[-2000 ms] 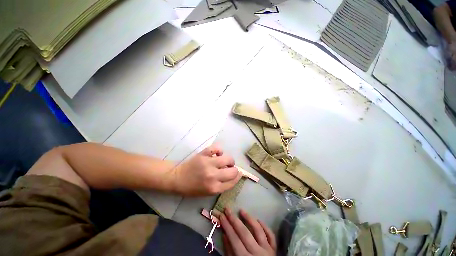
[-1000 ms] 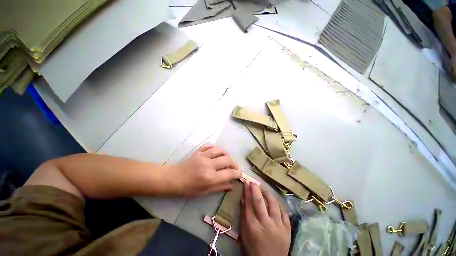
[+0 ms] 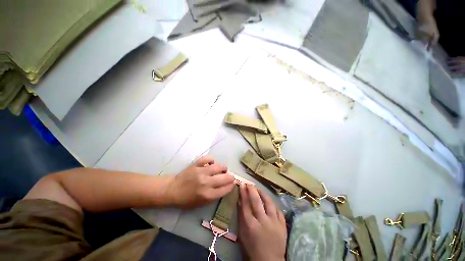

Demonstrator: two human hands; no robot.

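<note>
A khaki strap tab (image 3: pixel 225 210) lies on the table in front of me, its snap hook (image 3: pixel 214 243) hanging off its near end. One pink-white guide strip (image 3: pixel 241 179) is at its far end and another (image 3: pixel 232 236) is under its near end. My left hand (image 3: pixel 203 182) has curled fingers at the tab's far end; what its fingertips hold is hidden. My right hand (image 3: pixel 261 222) lies with its fingers stretched along the tab's right side, fingertips at the far guide strip. I cannot tell whether it grips anything.
A pile of khaki tabs with gold hooks (image 3: pixel 270 173) lies right of centre. A plastic-wrapped lump (image 3: pixel 317 237) is beside my right hand, with more tabs (image 3: pixel 415 219) beyond. A single tab (image 3: pixel 172 66) and stacked panels (image 3: pixel 46 35) are upper left. Another person's hand (image 3: pixel 427 31) is upper right.
My right hand has moved from the tab's near end up to the far guide strip. My left hand stays at the far end. The view has shifted slightly.
</note>
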